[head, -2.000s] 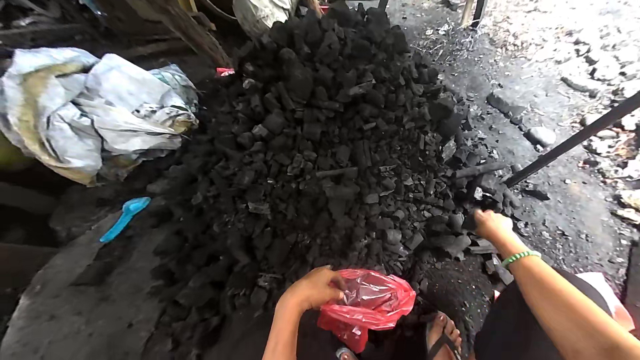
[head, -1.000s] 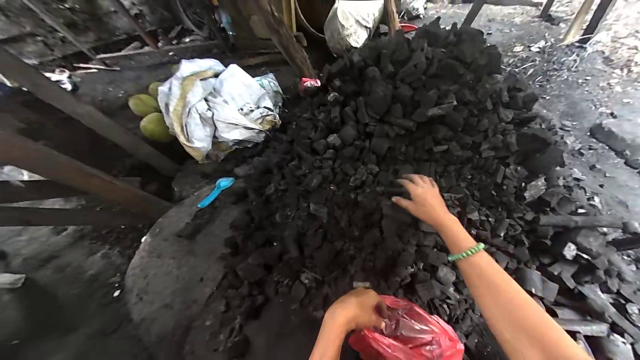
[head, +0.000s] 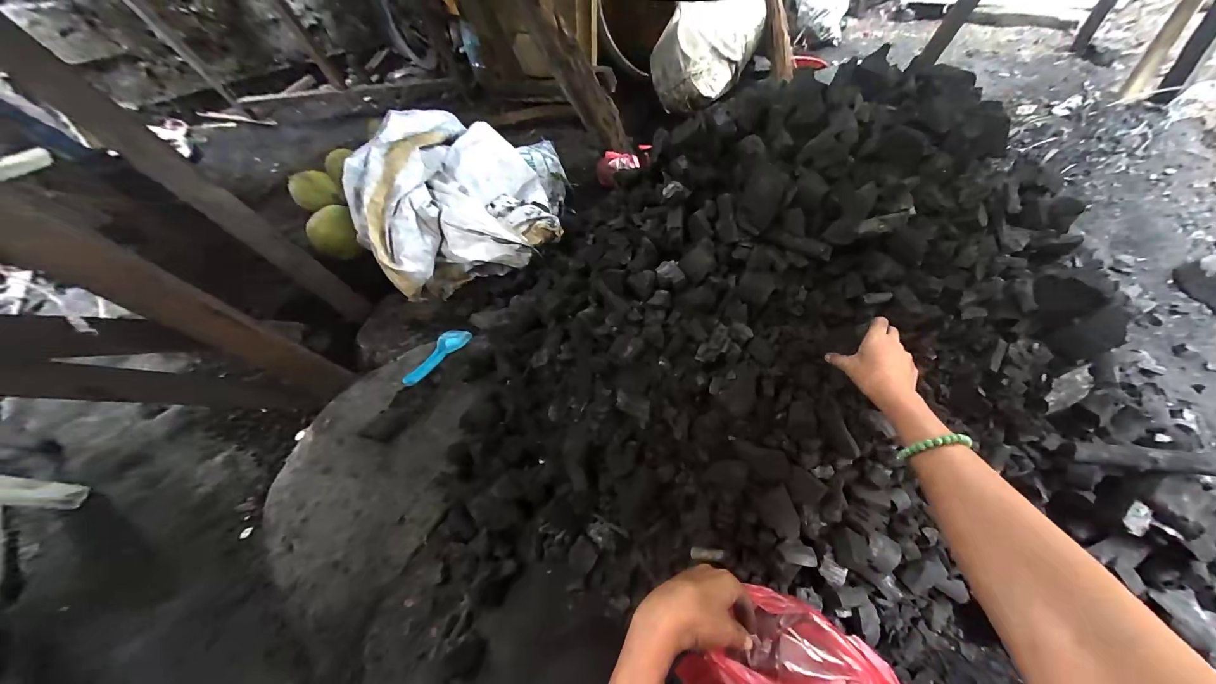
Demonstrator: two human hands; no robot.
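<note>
My left hand (head: 698, 608), at the bottom of the view, grips the rim of a red plastic bag (head: 798, 641), whose mouth gapes to the right of the fingers. A large heap of black charcoal (head: 665, 408) fills the middle. Over its right part, my right hand (head: 879, 361) reaches with the thumb spread out to the left, a green bead bracelet (head: 936, 445) on the wrist. The fingertips are at the charcoal lumps; whether they touch or hold a piece cannot be told. Most of the bag lies below the frame edge.
A blue plastic scoop (head: 437, 357) lies left of the heap on a rounded grey slab (head: 351, 494). Beyond it are a crumpled white sack (head: 446, 199) and green coconuts (head: 332, 231). Wooden beams (head: 171, 294) cross the left side. A filled white sack (head: 708, 52) stands behind the heap.
My right hand has moved from the heap's lower right edge onto the heap, then farther up it. My left hand keeps hold of the red bag. The view has swung left.
</note>
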